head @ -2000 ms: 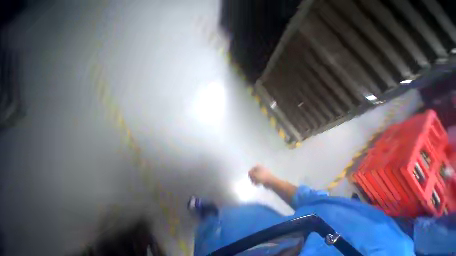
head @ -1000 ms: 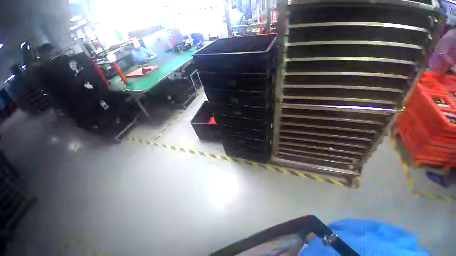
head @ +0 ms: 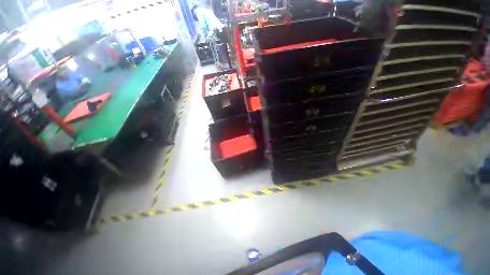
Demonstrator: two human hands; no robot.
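Neither of my hands is in the picture. Only my blue clothing (head: 395, 255) shows at the bottom right, behind a dark frame like glasses. In front of me stands a tall stack of black totes (head: 322, 91). The top tote is open and shows red inside. Left of the stack, an open black tote with a red liner (head: 236, 146) sits on the floor. Behind it another black tote (head: 222, 96) has a red liner and small whitish-dark items too small to tell.
A slatted metal rack (head: 384, 129) stands right of the stack, with red crates (head: 465, 99) beyond. At left is a green bench (head: 126, 102) with a red sheet (head: 87, 106), and dark totes (head: 45, 188) nearer. Yellow-black tape (head: 231, 201) crosses the floor. A person in light blue is at the back.
The view has swung up from the floor, then left and closer to the tote stack and bench. The bare hand seen two seconds ago is out of the picture.
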